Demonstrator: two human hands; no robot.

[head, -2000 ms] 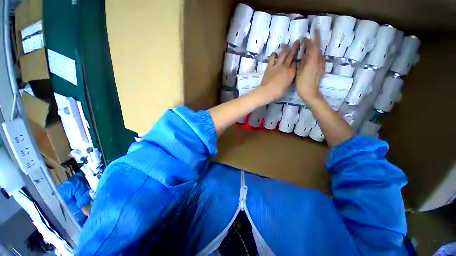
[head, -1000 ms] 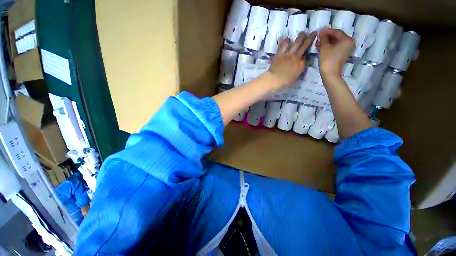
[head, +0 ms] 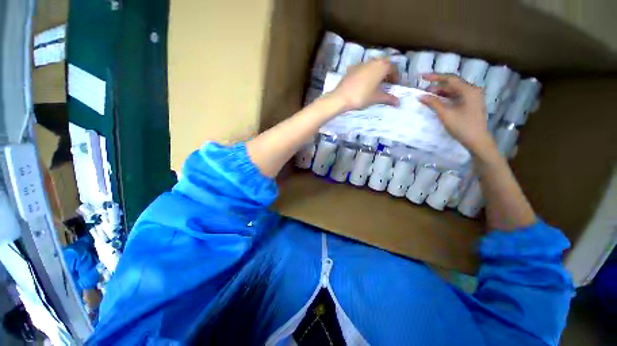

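Note:
A white label sheet (head: pixel 399 121) with faint print lies or is held over the middle of the packed white cylindrical units (head: pixel 381 171). My left hand (head: pixel 369 84) is at the sheet's upper left edge, thumb and fingers curled around it. My right hand (head: pixel 460 108) is at the upper right part of the sheet, its thumb and forefinger close together near the edge. Any sticker at the fingertips is too small to tell. The sheet hides the middle row. A faint blue glow shows among the lower units.
The units lie in a brown carton (head: pixel 358 215) with a raised flap (head: pixel 216 74) at left. Beyond it are a green bench (head: pixel 145 108), loose white parts (head: pixel 101 219), a white power strip (head: pixel 28 182) and part of another person's blue sleeve (head: pixel 81 263).
The sheet is now lifted higher over the units, covering more of the middle row. My hands have moved to its upper edge. The glow changed from red to blue. The view has shifted.

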